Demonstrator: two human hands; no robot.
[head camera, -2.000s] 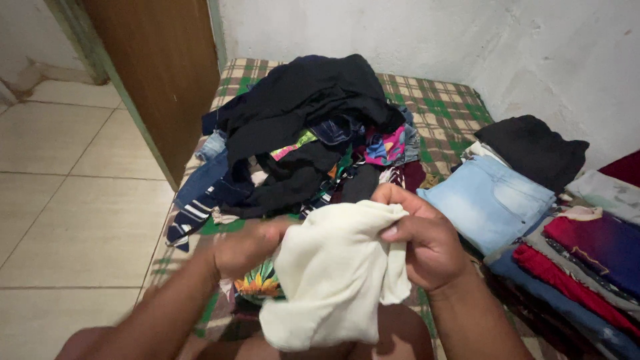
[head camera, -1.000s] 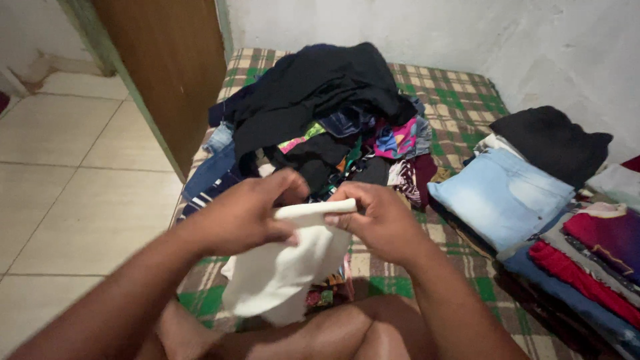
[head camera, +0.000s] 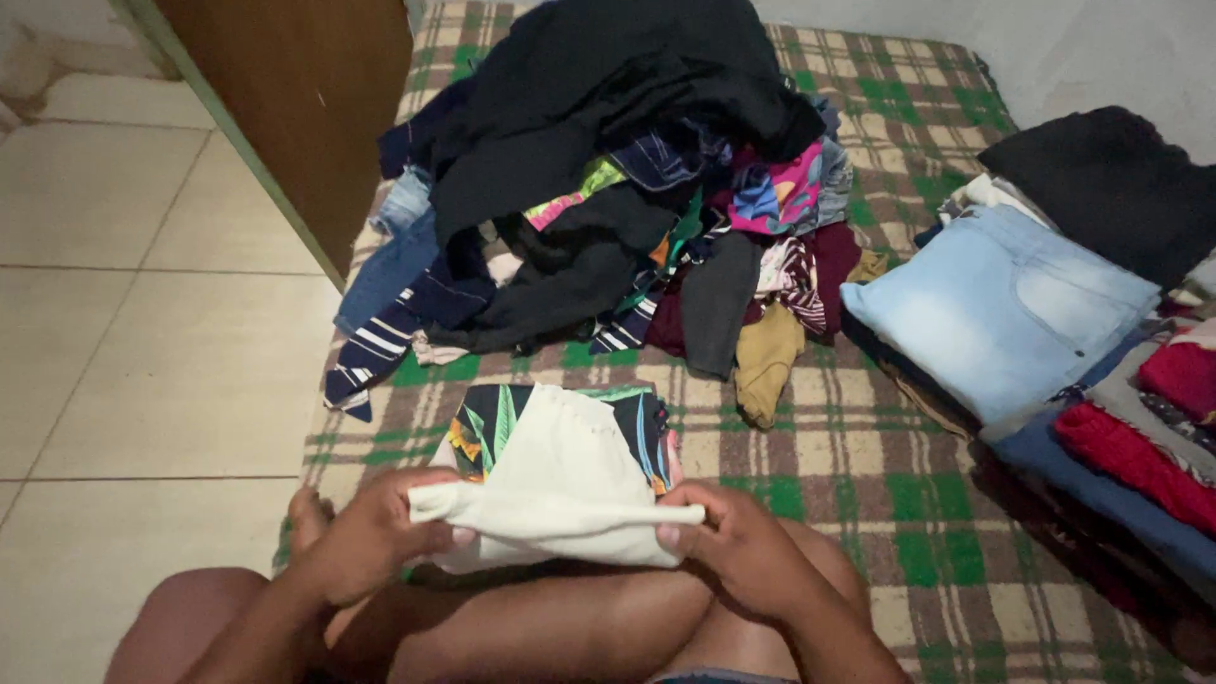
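A white cloth garment (head camera: 560, 465) is stretched level between my two hands, its near edge rolled or folded over. My left hand (head camera: 380, 532) grips the left end of that edge, and my right hand (head camera: 736, 537) pinches the right end. The garment's far part tapers and lies over a folded dark floral cloth (head camera: 494, 418) with green leaves and orange flowers. Both are just in front of my crossed bare legs.
A large heap of mixed clothes, topped by a black garment (head camera: 608, 85), lies ahead on the plaid blanket (head camera: 912, 456). At right are folded light-blue jeans (head camera: 1007, 294), a black garment (head camera: 1111, 180) and a stack with red cloth (head camera: 1130, 465). A brown door (head camera: 294, 104) stands at left beside the tiled floor (head camera: 161, 370).
The white garment, hanging bunched from my hands before, is now spread sideways and lower over the floral cloth. My hands have moved farther apart. The view has tilted down.
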